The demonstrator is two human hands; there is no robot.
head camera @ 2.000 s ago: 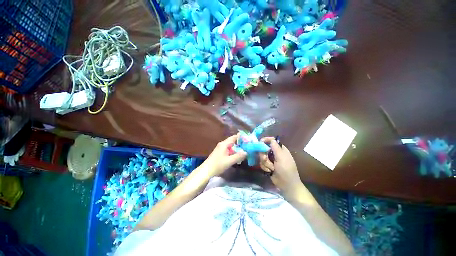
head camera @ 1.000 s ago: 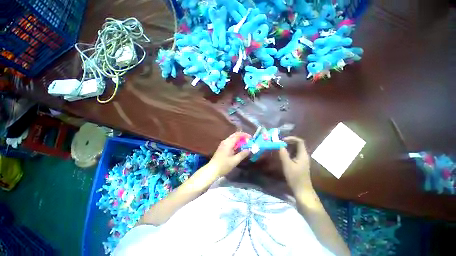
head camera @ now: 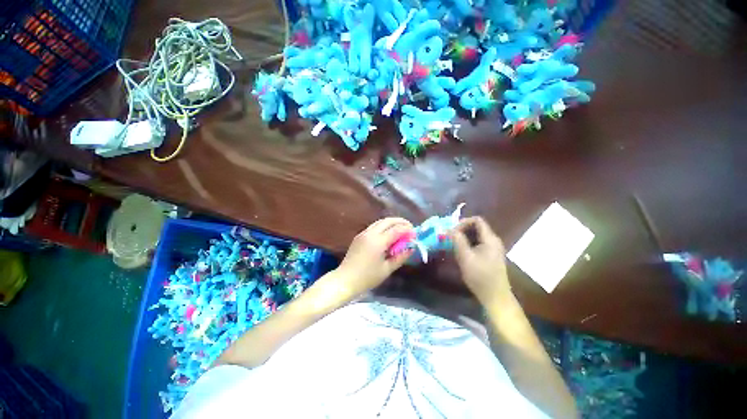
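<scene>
A small light blue plush toy [head camera: 434, 234] with a pink tuft and white flaps is held above the near edge of the table. My left hand [head camera: 378, 250] grips it at the pink tuft on its left end. My right hand [head camera: 480, 252] is at its right end, with thumb and fingertips closed on the blue part. A small dark spot shows between the right fingers; whether it is a tool cannot be told.
A brown-covered table [head camera: 270, 176] holds a pile of blue toys [head camera: 360, 74], a coiled cord [head camera: 176, 78], a white card [head camera: 550, 247], a thin stick [head camera: 647, 219] and a set-aside toy [head camera: 709, 286]. A blue bin of toys [head camera: 141, 352] and a stool [head camera: 138, 232] stand at left.
The toy has turned in my hands, its pink tuft now at my left fingers. My right hand has come in from just beside the toy onto its right end. The view has shifted slightly.
</scene>
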